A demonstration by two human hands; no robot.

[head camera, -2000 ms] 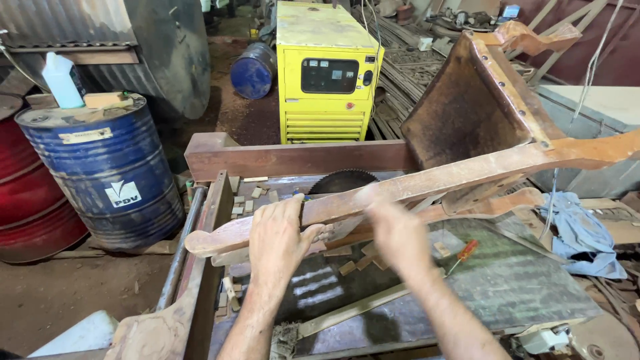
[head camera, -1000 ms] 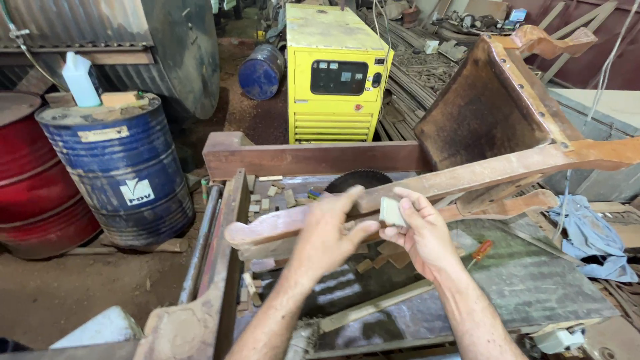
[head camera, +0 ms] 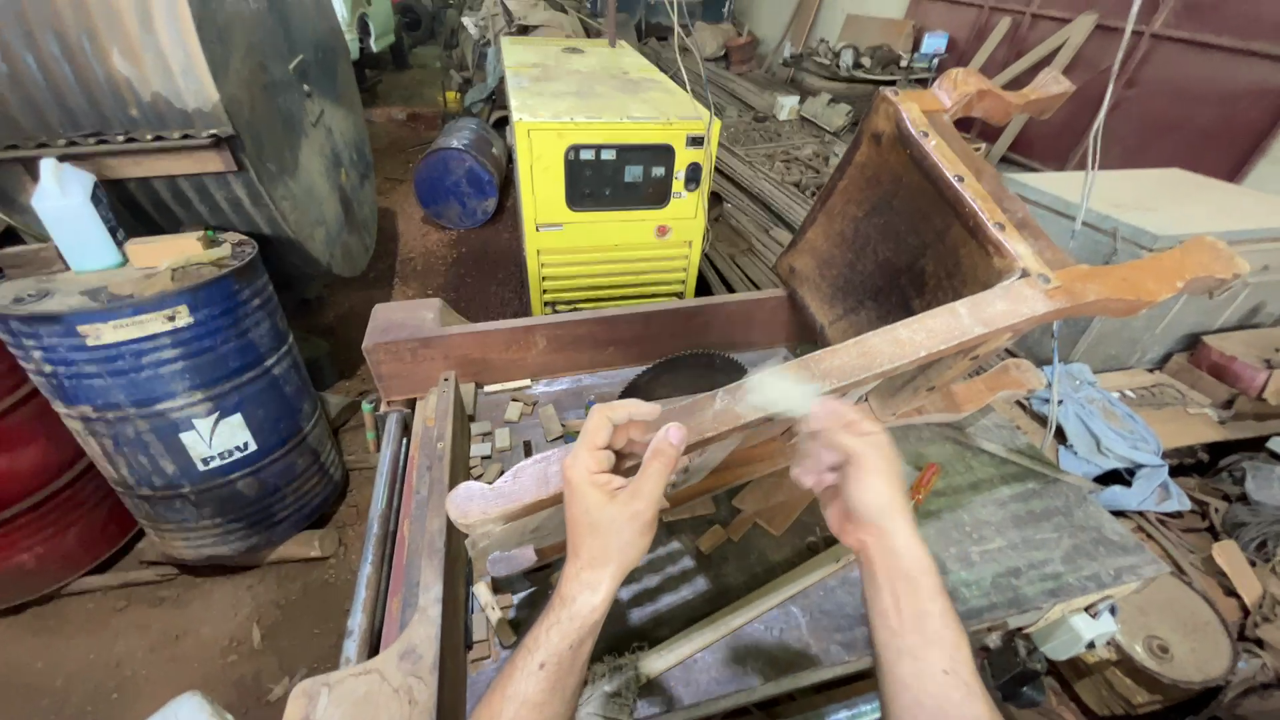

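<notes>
A wooden chair with a dark leather seat (head camera: 900,215) lies tipped over on the saw table, its long wooden rail (head camera: 900,350) slanting from lower left to upper right. My left hand (head camera: 618,480) is at the near side of the rail's lower part, fingers curled and thumb apart, nothing seen in it. My right hand (head camera: 845,455), blurred, holds a pale sanding pad (head camera: 782,390) against the rail's face. Behind the rail a dark circular saw blade (head camera: 685,374) stands up from the table. An orange-handled screwdriver (head camera: 925,484) lies right of my right hand.
Small wood offcuts (head camera: 502,438) lie on the saw table (head camera: 1020,520). A heavy wooden beam (head camera: 590,335) runs along its far side. A yellow generator (head camera: 615,200) stands beyond, blue drums (head camera: 190,400) at left, and a blue cloth (head camera: 1115,440) at right.
A second ago both hands were close together at the rail, with the pale pad between the fingers. My left hand has since drawn apart from the right, which has the pad on the rail.
</notes>
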